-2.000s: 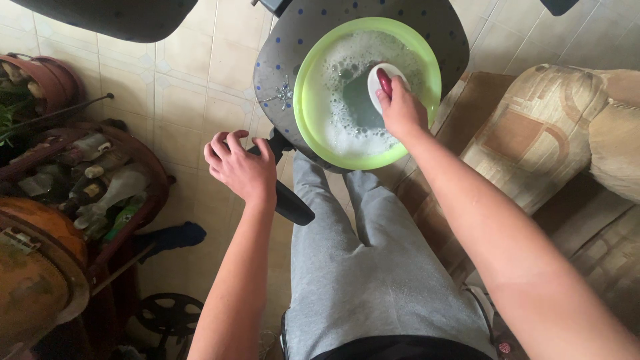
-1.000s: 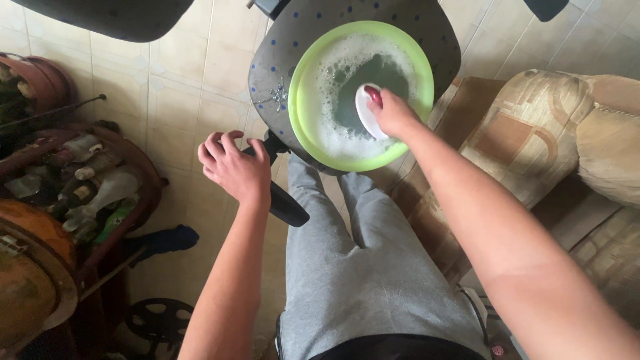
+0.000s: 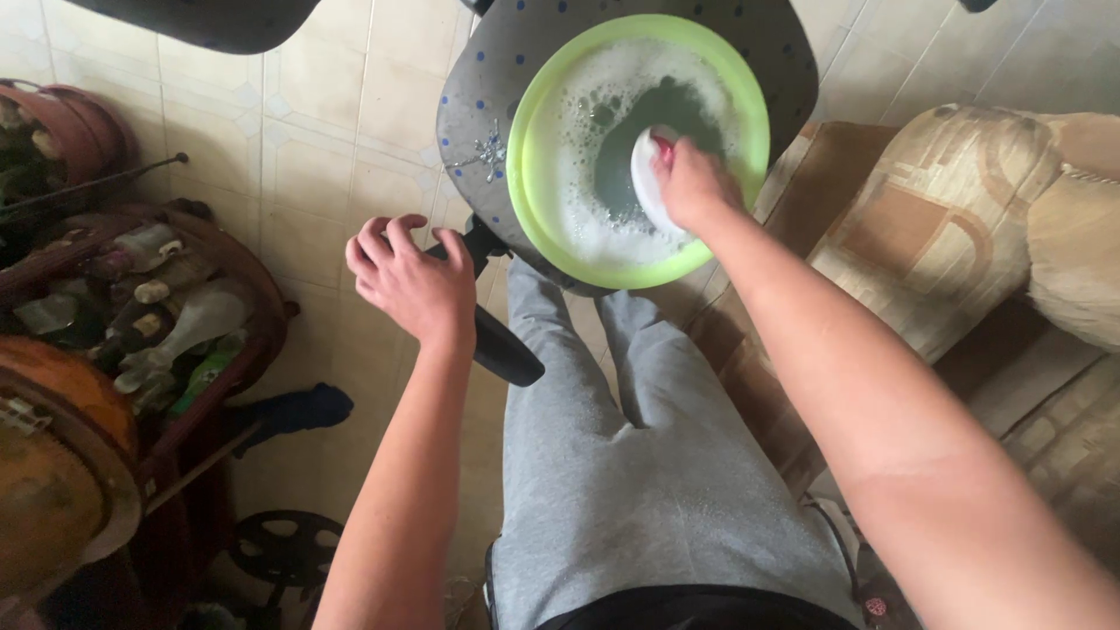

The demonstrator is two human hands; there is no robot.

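Note:
A light green plastic basin (image 3: 754,114) of foamy water rests on a dark chair seat (image 3: 472,96) with blue dots. My right hand (image 3: 700,188) grips a white and red scrub brush (image 3: 647,179) over the soapy water inside the basin; the underside of the brush is hidden. At the seat's lower left edge, my left hand (image 3: 416,276) is spread with bent fingers beside the chair's black armrest (image 3: 509,350). It holds nothing that I can see; whether it touches the armrest's bracket, I cannot tell. A foamy splash (image 3: 490,150) lies on the seat left of the basin.
Patterned upholstered furniture (image 3: 927,227) stands at the right. At the left are a reddish container (image 3: 262,350) packed with bottles, a globe-like orange object (image 3: 52,472) and a reddish pot (image 3: 83,131). Another dark seat (image 3: 210,13) shows at the top left. Tiles cover the floor.
My right hand has moved the brush about within the basin, and the brush's tilt has changed. The foam's opening has changed shape. My left hand has stayed by the armrest.

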